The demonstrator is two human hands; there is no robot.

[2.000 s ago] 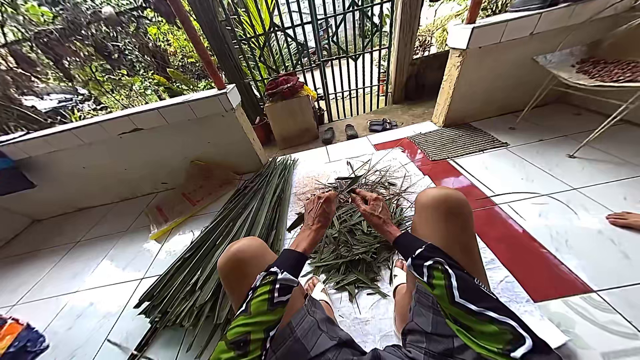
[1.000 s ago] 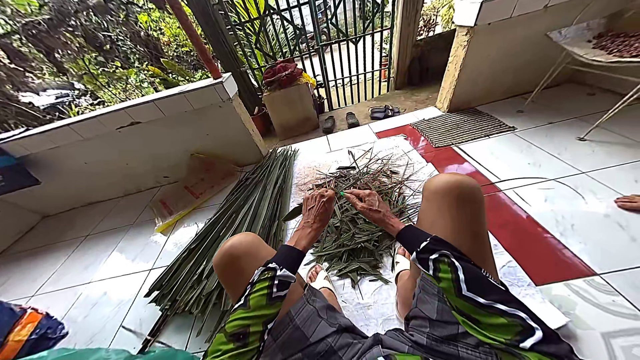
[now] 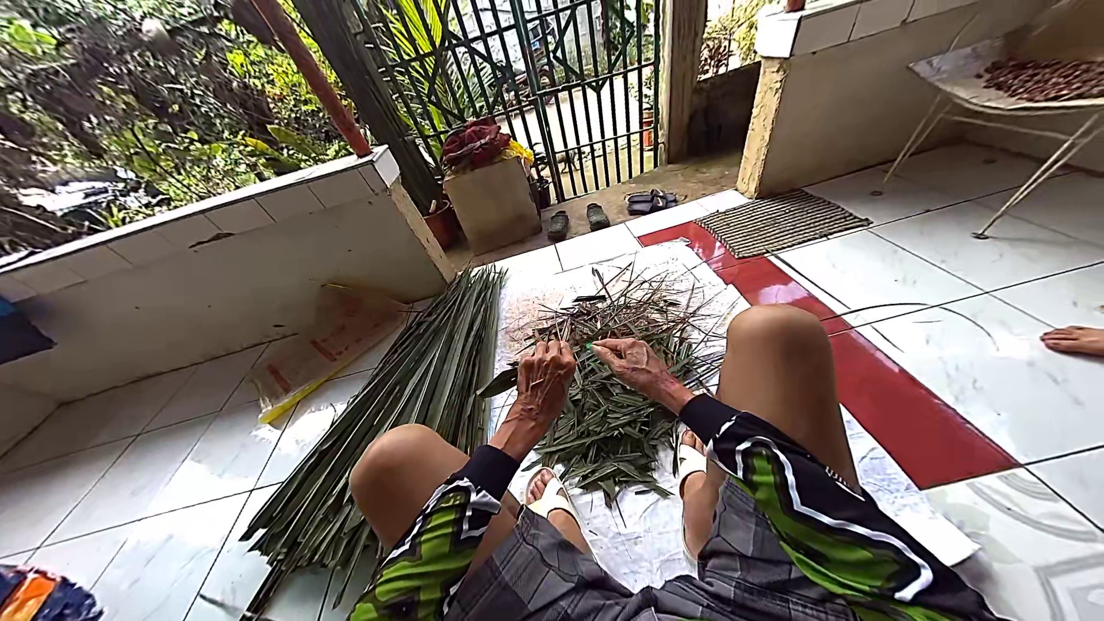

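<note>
My left hand (image 3: 545, 377) is closed on a green leaf strip (image 3: 498, 383), whose end sticks out to its left. Close by on the right, my right hand (image 3: 636, 366) pinches a small thing with a bit of green at the fingertips; what it is cannot be made out. Under and beyond both hands lies a heap of short cut leaf pieces (image 3: 608, 435), with thin brown-green strips (image 3: 642, 306) at its far side. A large bundle of long palm-like leaves (image 3: 405, 388) lies to the left of the heap. The heap rests on a white sheet (image 3: 638, 535).
Left of the bundle lies a plastic sack (image 3: 323, 349). Ahead are a green metal gate (image 3: 552, 95), sandals (image 3: 653, 202), dark shoes (image 3: 597, 216) and a striped mat (image 3: 780, 222). A metal-legged stand (image 3: 957, 73) bears brown pieces. Another person's foot (image 3: 1074, 340) shows at right.
My hands have come down from the far side of the heap and apart a little since two seconds ago. The leaf strip now shows left of my left hand.
</note>
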